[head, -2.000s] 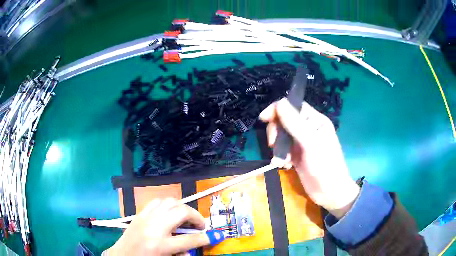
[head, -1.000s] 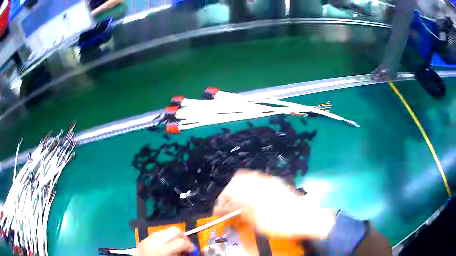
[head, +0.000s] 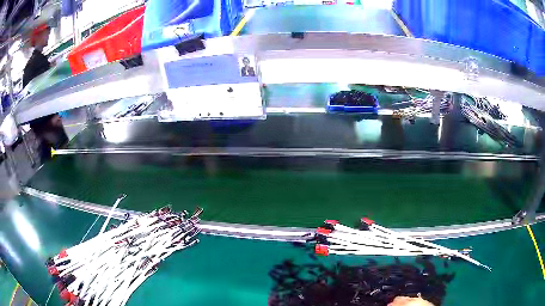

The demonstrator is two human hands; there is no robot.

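Only a small part of a hand, seemingly my right hand (head: 411, 301), shows at the bottom edge, over the front of the black housing pile (head: 358, 284). Its fingers and anything in it are cut off. My left hand is out of the picture. The orange board and metal fixture are not in view. A few white cables (head: 382, 242) with red plugs at their left ends lie behind the pile, by the metal rail. A large bundle of white cables (head: 128, 257) with red and dark ends lies on the green bench at the left.
A metal rail (head: 257, 232) runs behind the cables. Beyond it stand a red bin (head: 107, 42), blue bins (head: 185, 21), a small blue tray (head: 352, 109) of dark parts and more cables. A person (head: 37, 60) is at the far left. A yellow line (head: 536, 248) is at the right.
The view has tilted up and turned left. The bench things now sit lower and further right in the picture. The left hand, orange board and fixture have left the view; the far benches and bins have entered.
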